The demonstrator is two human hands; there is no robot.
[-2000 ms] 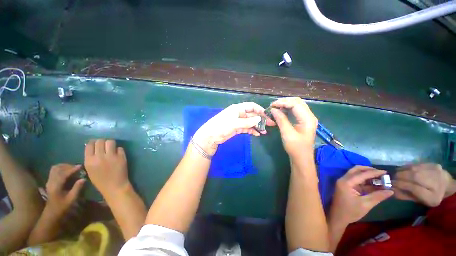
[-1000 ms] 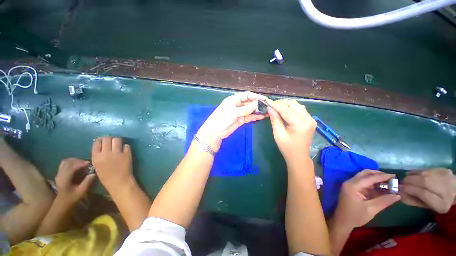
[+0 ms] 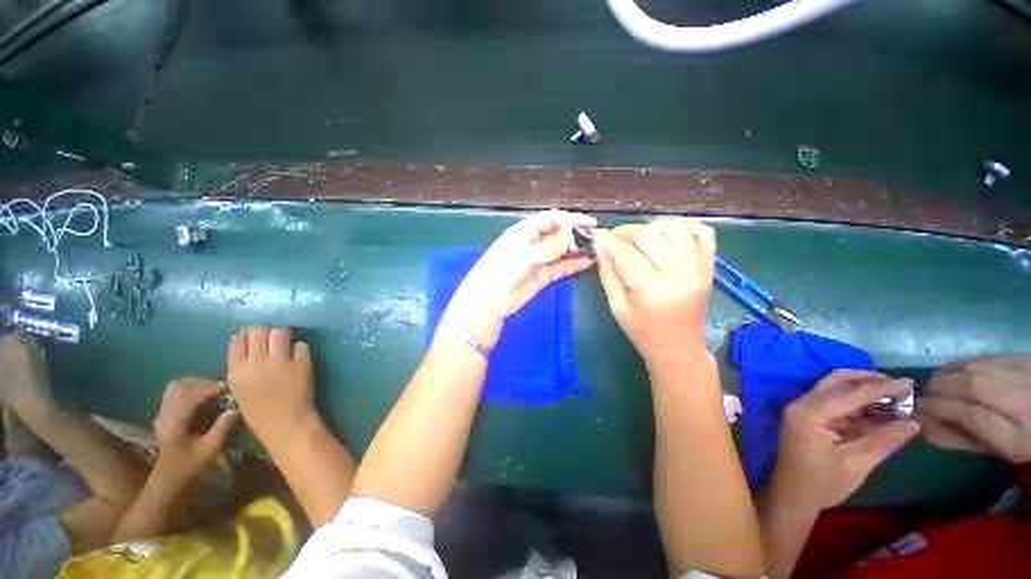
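Note:
A small dark and silver module (image 3: 582,240) sits between the fingertips of both hands, above the blue cloth's upper right side. My left hand (image 3: 522,262) pinches it from the left, a thin bracelet at the wrist. My right hand (image 3: 659,277) touches it from the right with thumb and fingers. Fingers hide most of the module. The folded blue cloth (image 3: 520,339) lies flat on the green bench, partly under my left hand and forearm.
Blue-handled cutters (image 3: 757,296) and a bunched blue cloth (image 3: 791,368) lie right, beside a red-sleeved worker's hands. A yellow-shirted worker's hands, loose boards (image 3: 133,285) and white cables (image 3: 68,215) are left. Modules (image 3: 585,128) lie on the belt; a white hose (image 3: 724,34) hangs above.
My hands stay together on the module; my right fingers are now curled closer around it. The view has shifted, and the belt module appears farther left.

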